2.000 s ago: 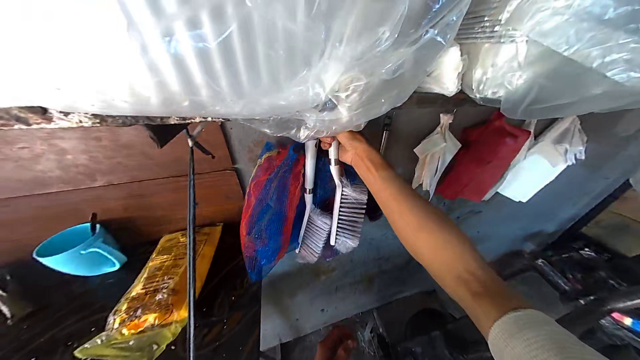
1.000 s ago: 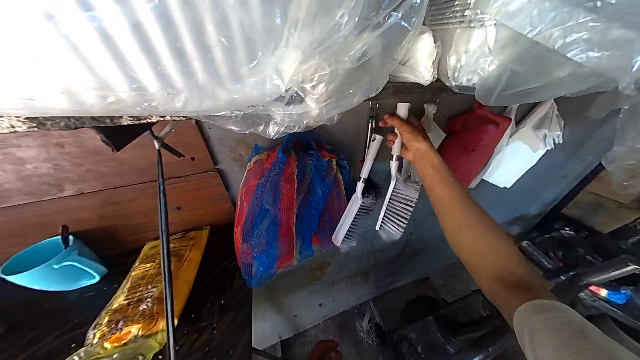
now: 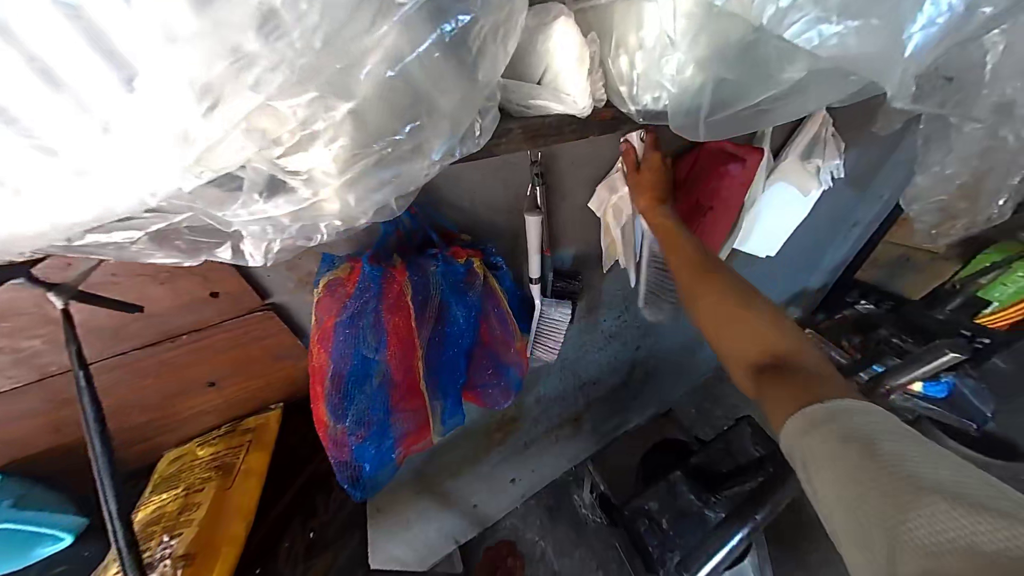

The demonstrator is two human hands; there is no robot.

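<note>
My right hand [image 3: 652, 176] grips the top of the handle of a white-handled brush, just under the wooden shelf edge; its pale bristles [image 3: 658, 280] hang blurred below, partly behind my forearm. A second white-handled brush [image 3: 534, 248] hangs from a hook to the left, with a dark-bristled brush [image 3: 566, 284] behind it. Left of them hangs a blue and red mesh sack [image 3: 416, 344]. White plastic bags [image 3: 614, 212] and a red bag [image 3: 716, 188] hang beside my hand. My left hand is not in view.
Large clear plastic bags [image 3: 304, 136] bulge over the shelf edge [image 3: 560, 128]. A black pole [image 3: 92, 416] stands at the left, near a yellow packet [image 3: 200, 496] and a blue plastic scoop [image 3: 36, 520]. Black plastic-wrapped items [image 3: 704, 496] lie at lower right.
My right hand has moved right along the shelf edge with one brush, away from the other. Earlier both brushes hung side by side at my hand. The view has shifted closer.
</note>
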